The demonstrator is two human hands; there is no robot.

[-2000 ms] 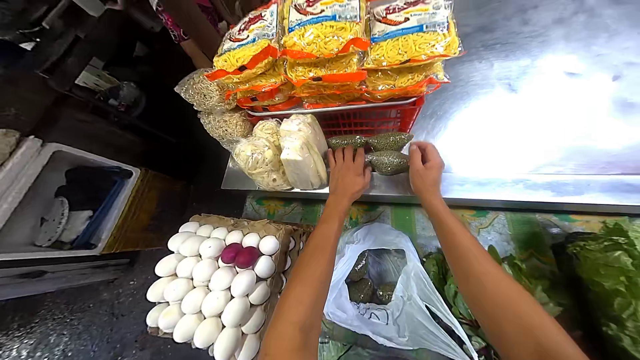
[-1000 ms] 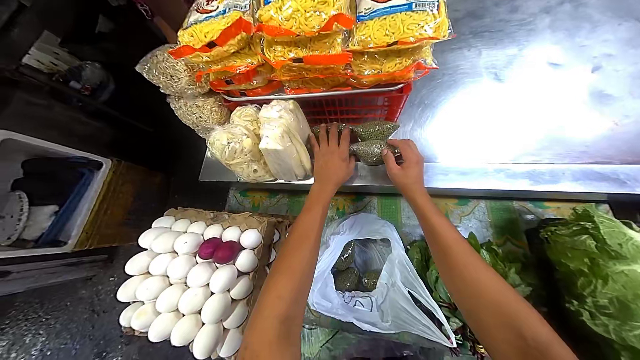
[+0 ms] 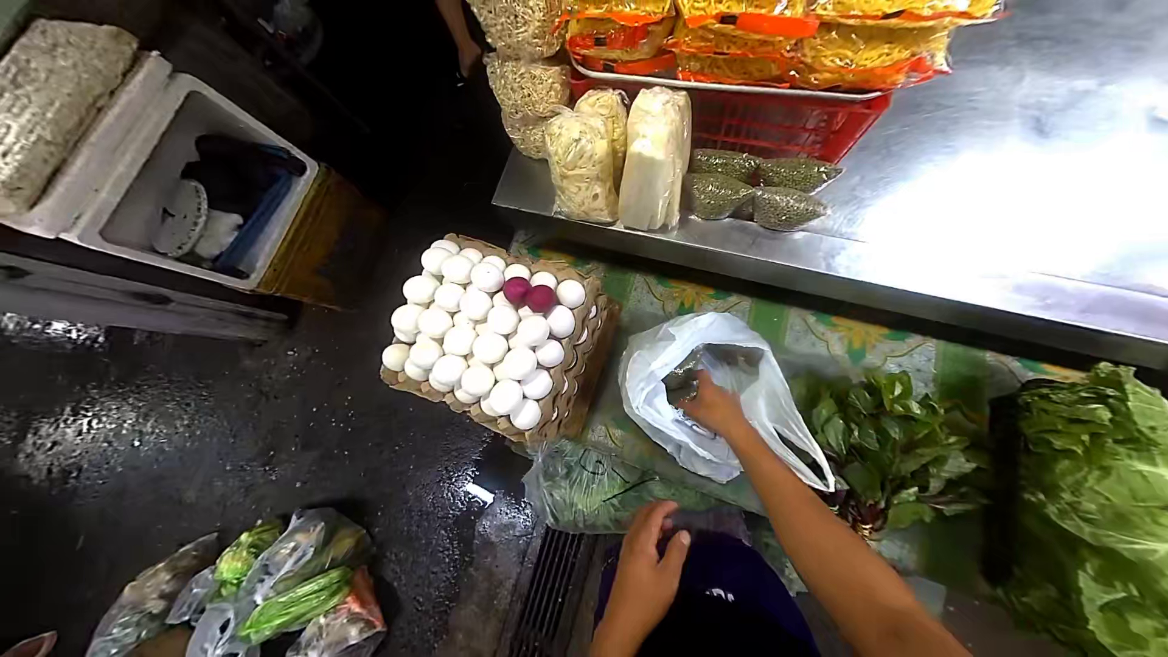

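My right hand (image 3: 716,406) reaches into an open white plastic bag (image 3: 657,365) on the patterned cloth; its fingertips are partly hidden, at small dark packets inside. Whether it grips one I cannot tell. My left hand (image 3: 650,566) hangs in front of my body with nothing in it, fingers apart and slightly bent. Several small clear bags of green beans or seeds (image 3: 789,208) lie grouped on the metal counter edge. Beside them stand a bag of white blocks (image 3: 655,160) and a bag of pale noodles (image 3: 582,169).
Stacked egg trays (image 3: 584,365) with white and two magenta eggs stand left of the bag. A red basket (image 3: 776,123) holds packed yellow noodles. Leafy greens (image 3: 876,429) and lettuce (image 3: 1095,493) lie right. A foam box (image 3: 100,210) and bagged vegetables (image 3: 297,602) are at the left.
Both hands have left the small bags on the counter. The right one is now in the white bag, the left one back near my body. More small bags show on the counter. The view has shifted left.
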